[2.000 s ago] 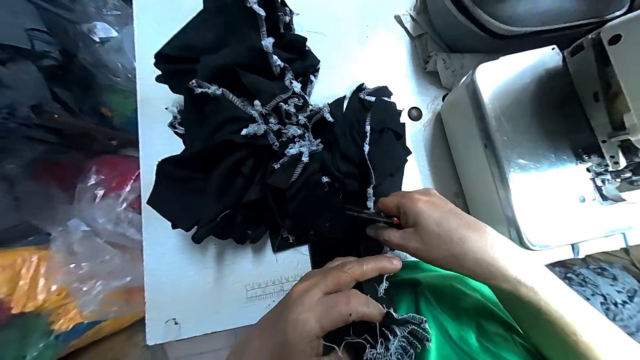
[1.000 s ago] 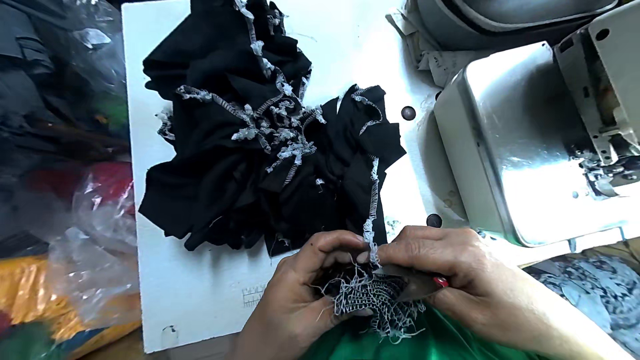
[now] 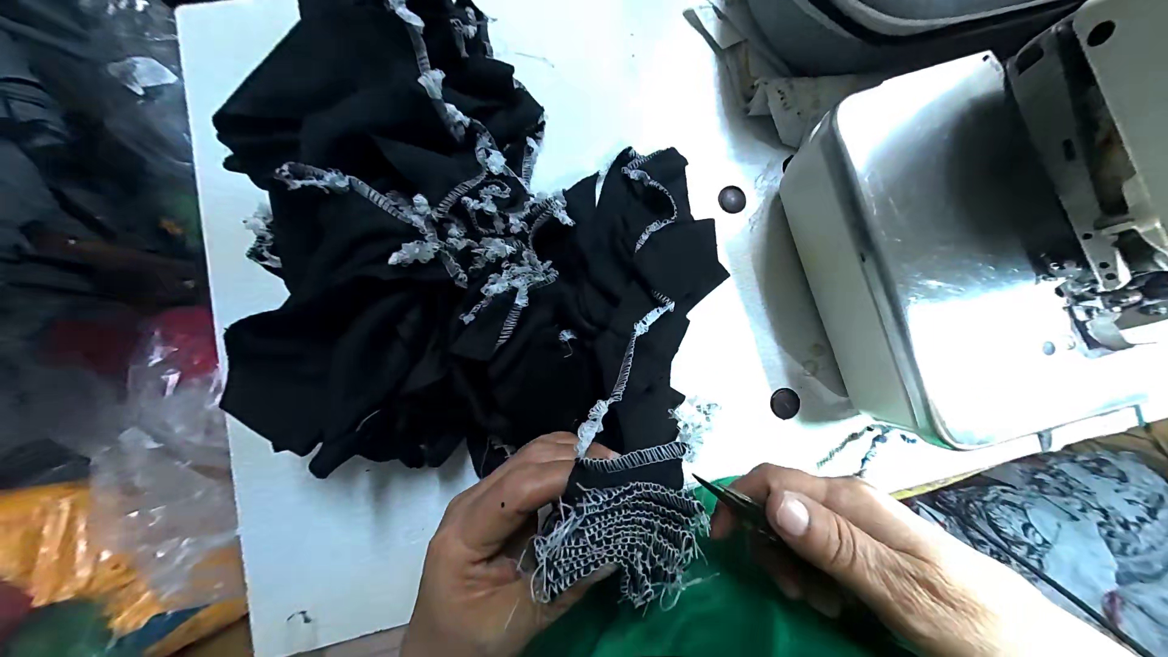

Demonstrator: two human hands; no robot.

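Observation:
Black fabric pieces (image 3: 365,365) with white overlocked edges and frayed thread tufts are heaped on the white table. At the bottom middle, my left hand (image 3: 502,547) grips a stack of black pieces with white-stitched edges (image 3: 620,538). A strip of black cloth with a white seam runs from this stack up to the heap. Right of the stack, my right hand (image 3: 821,538) is closed around a small dark pointed cutting tool (image 3: 730,497), its tip near the stack's edge. Most of the tool is hidden by the fingers. Green cloth (image 3: 721,611) lies below both hands.
A metal-and-white sewing machine (image 3: 912,255) stands on the right of the white table (image 3: 265,547). Plastic bags (image 3: 173,456) and dark cloth are off the left edge. Patterned fabric (image 3: 1031,547) lies at the lower right, and a grey tray-like object (image 3: 876,27) at the top right.
My right hand has moved away from the stack to the right, and the tool's tip now shows. My left hand still holds the stack, its stitched edges now spread toward the camera.

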